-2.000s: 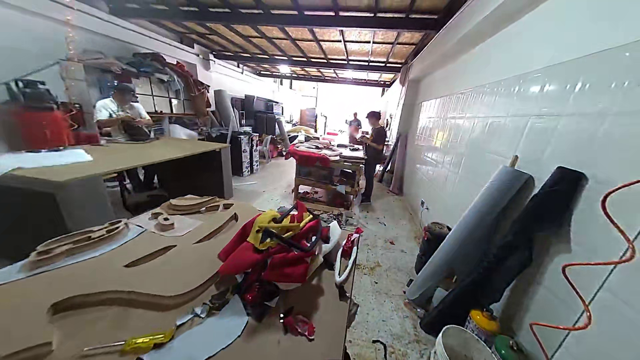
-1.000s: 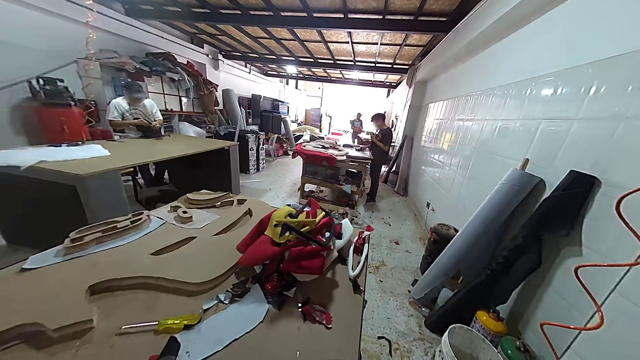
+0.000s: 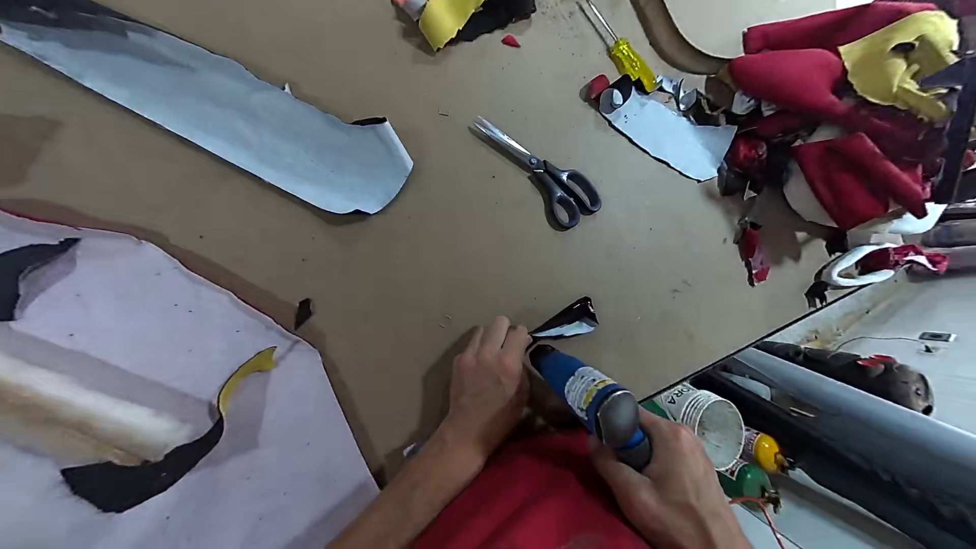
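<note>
My right hand (image 3: 671, 473) grips a blue and black handheld power tool (image 3: 583, 393) with a label, its dark nose pointing up and left toward my other hand. My left hand (image 3: 492, 377) is at the near part of the brown table (image 3: 396, 282), its fingers curled at a small piece of glossy black material with a white backing (image 3: 568, 320). Whatever lies under those fingers is hidden. Above them on the table are black-handled scissors (image 3: 545, 171), with a yellow-handled screwdriver (image 3: 629, 61) farther up.
Left are a long grey-white strip (image 3: 305, 152) and a large pale sheet (image 3: 297, 450) with black and yellow scraps. Red and yellow scraps (image 3: 823, 91) pile at upper right. Beyond the table edge stand a white bucket (image 3: 717, 427), a yellow-topped canister (image 3: 765, 451) and long rolls (image 3: 877, 412).
The view has swung from the room down to the tabletop. Both hands, the blue tool and the scissors now show; neither earlier frame plainly shows them.
</note>
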